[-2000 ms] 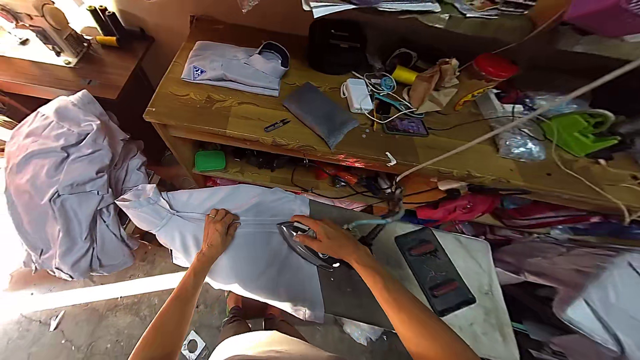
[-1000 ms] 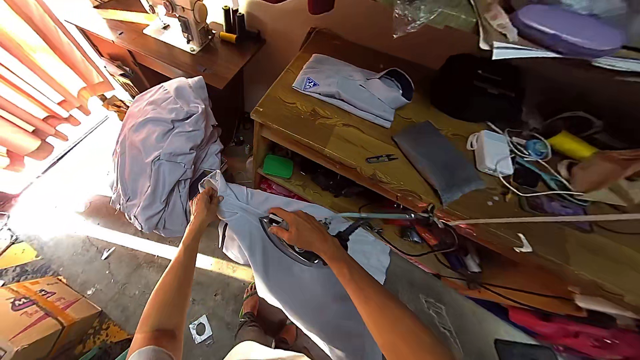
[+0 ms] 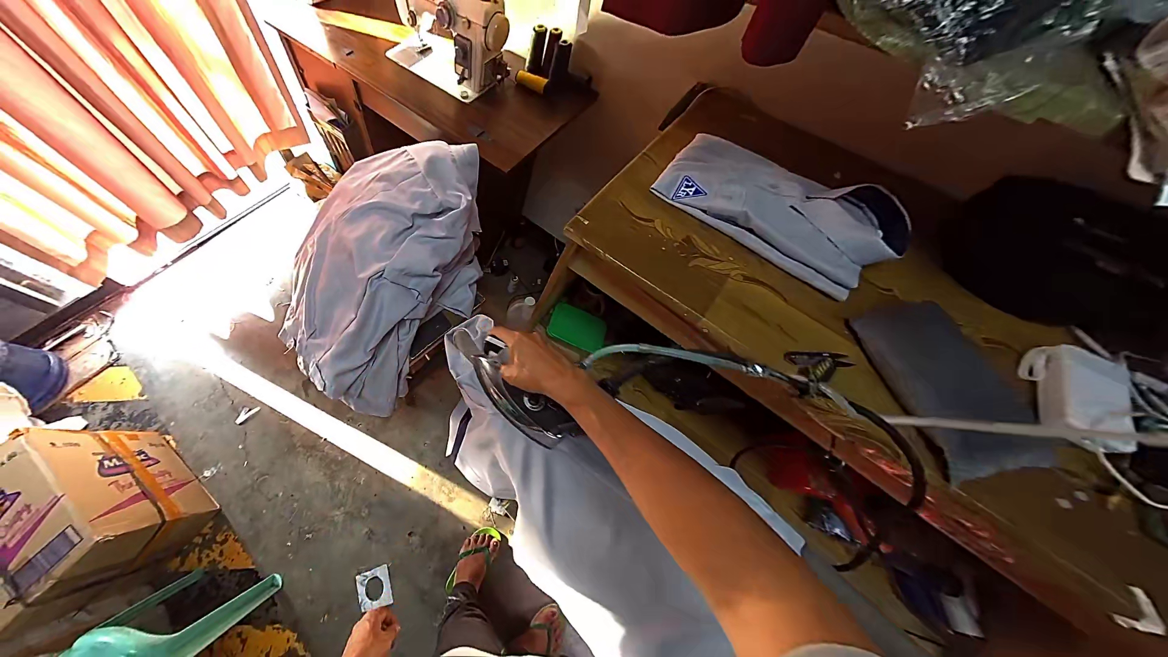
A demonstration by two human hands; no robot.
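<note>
My right hand [image 3: 538,365] grips the handle of a steam iron [image 3: 520,401], which rests near the collar end of a light grey garment [image 3: 584,493] spread over an ironing board. A pale hose and dark cable run from the iron toward the wooden table. My left hand [image 3: 372,631] is low at the bottom edge, off the garment; its fingers are curled, and whether it holds anything is unclear. Just above it a small pale square with a round hole [image 3: 374,588] appears against the floor. A folded grey shirt [image 3: 785,210] with a blue triangular badge lies on the table.
A heap of grey cloth [image 3: 392,274] stands left of the board. Behind it is a sewing machine [image 3: 461,41] on a wooden table [image 3: 365,55]. A carved wooden table [image 3: 657,246] borders the right side, with a grey cloth pouch [image 3: 949,383]. A cardboard box [image 3: 109,502] sits lower left.
The right hand and iron have moved along the garment to its collar end. My left hand has let go of the garment and dropped low. The view has swung left.
</note>
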